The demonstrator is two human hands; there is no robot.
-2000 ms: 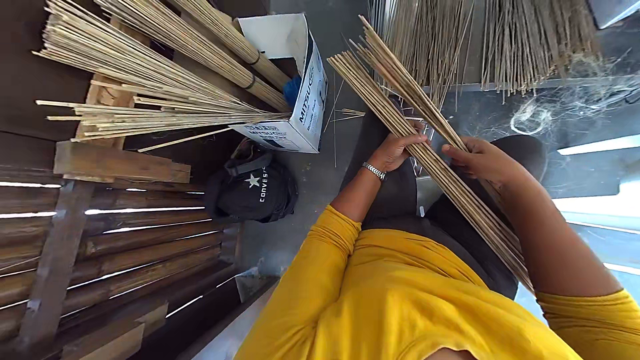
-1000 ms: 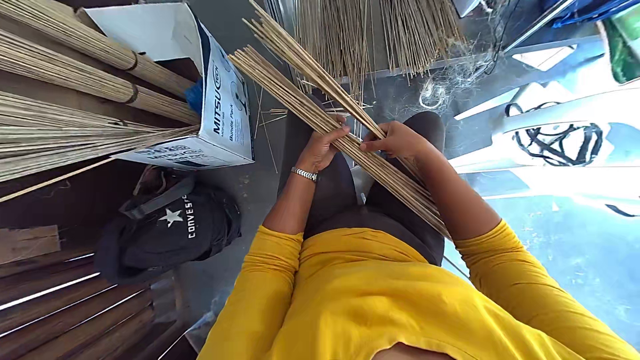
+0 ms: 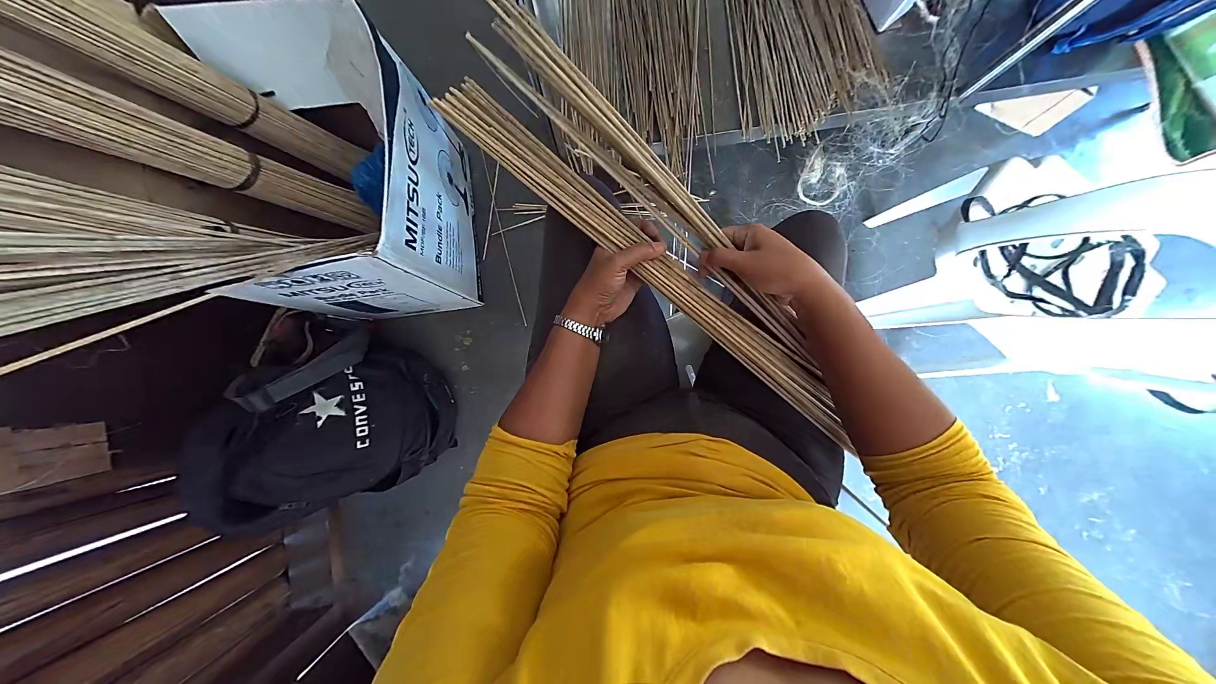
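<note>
My left hand point(image 3: 619, 275) is closed around a thick bundle of thin tan sticks point(image 3: 560, 171), its thumb lying over them. The bundle slants across my lap, from above my left knee down to my right forearm. A second, thinner bunch of sticks point(image 3: 608, 112) is held in my right hand point(image 3: 750, 261), just to the right of the first. The two bunches spread apart at their upper ends and come close together near my right forearm. Where the lower ends of the right bunch lie is partly hidden by my right hand and forearm.
At upper left, a white cardboard box point(image 3: 427, 190) holds tied stick bundles point(image 3: 180, 152) and a blue plastic bag point(image 3: 369, 179). Below it lies a black backpack point(image 3: 313, 427). More sticks point(image 3: 798, 66) rest beyond my knees, beside tangled fibres point(image 3: 855, 152). A white chair point(image 3: 1064, 247) with black straps stands at right.
The view has swung to the right, bringing the white chair into sight. Both hands keep their hold on the sticks, and the gap between the two bunches looks a little wider.
</note>
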